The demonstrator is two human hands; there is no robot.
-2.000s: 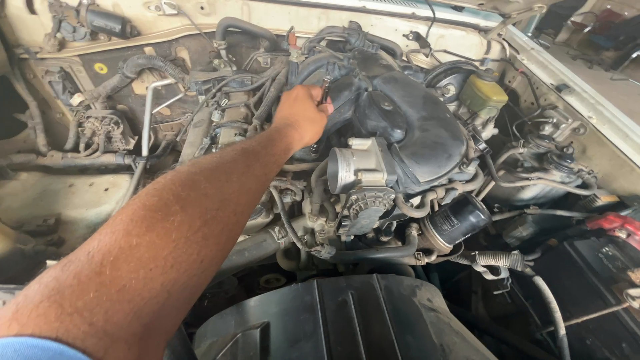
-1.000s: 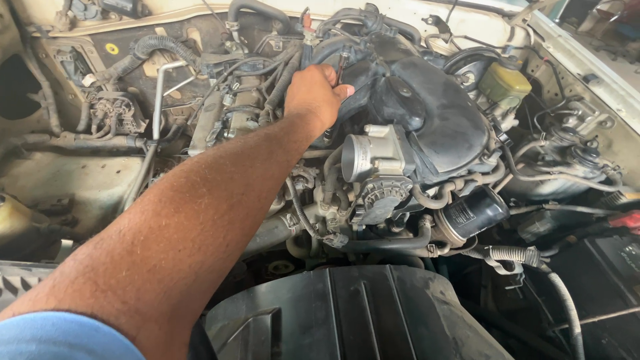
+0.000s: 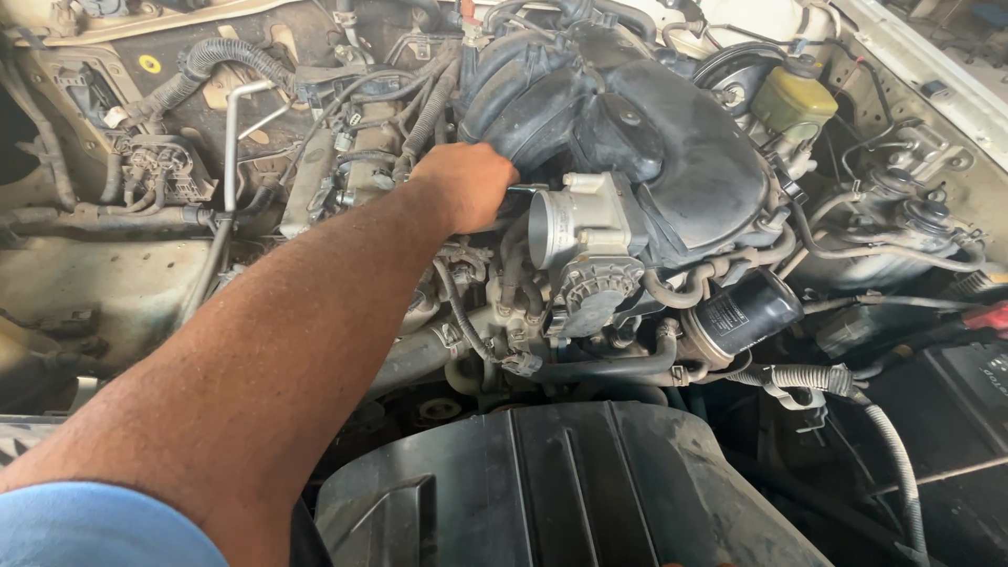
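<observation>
My left hand (image 3: 465, 187) reaches in from the lower left, its fingers curled beside the black plastic intake manifold (image 3: 685, 150). A thin metal rod, part of a tool (image 3: 528, 187), sticks out from the fist toward the throttle body (image 3: 555, 228); the rest of it is hidden in the hand. Left of the fist lie the engine's cylinder-head cover (image 3: 311, 177) and a corrugated wiring conduit (image 3: 431, 110). Only a sliver of skin, perhaps my right hand (image 3: 697, 564), shows at the bottom edge, so its grip cannot be seen.
A ribbed black plastic cover (image 3: 551, 480) fills the near middle. An oil filter (image 3: 748, 315) and corrugated hose (image 3: 898, 449) stand to the right, by the battery (image 3: 953, 402). The brake fluid reservoir (image 3: 795, 98) is at the back right, a bent metal rod (image 3: 231, 150) at the left.
My left hand has come down and nearer along the manifold, to beside the throttle body. The tool, upright in the fist before, now points sideways to the right.
</observation>
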